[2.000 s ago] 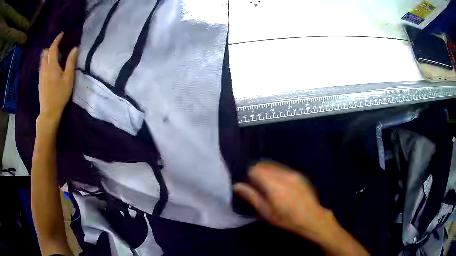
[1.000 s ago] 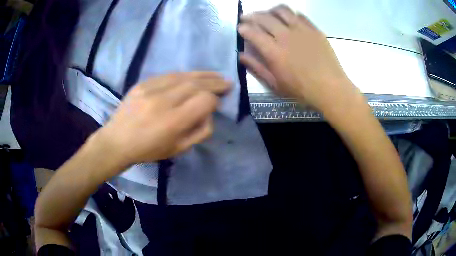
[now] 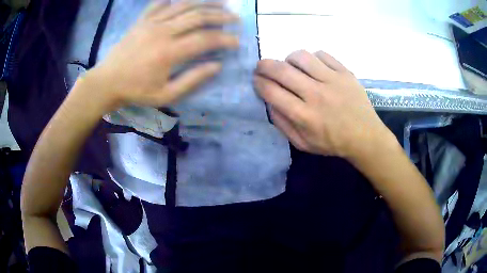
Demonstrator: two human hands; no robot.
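The pale grey wrong side of a garment panel (image 3: 229, 154) lies over the table's front edge, with narrow dark bands across it and dark purple cloth (image 3: 42, 106) at its left. My left hand (image 3: 165, 53) lies flat on the pale cloth, fingers spread, slightly blurred, holding nothing. My right hand (image 3: 315, 101) is at the panel's right edge, fingertips bent down on the dark seam edge; whether they pinch the cloth is hidden.
The white table (image 3: 352, 48) has a measuring tape (image 3: 427, 99) along its front edge. A dark phone (image 3: 475, 53) lies at the right. Bundled dark and grey cloth (image 3: 446, 160) hangs below the edge at right. Pale and dark pieces (image 3: 99, 221) lie at lower left.
My left hand came from the panel's left side onto the pale cloth, then moved up. My right hand went from the lower corner up to the right edge, then slid down along it. The dark edge is folded under.
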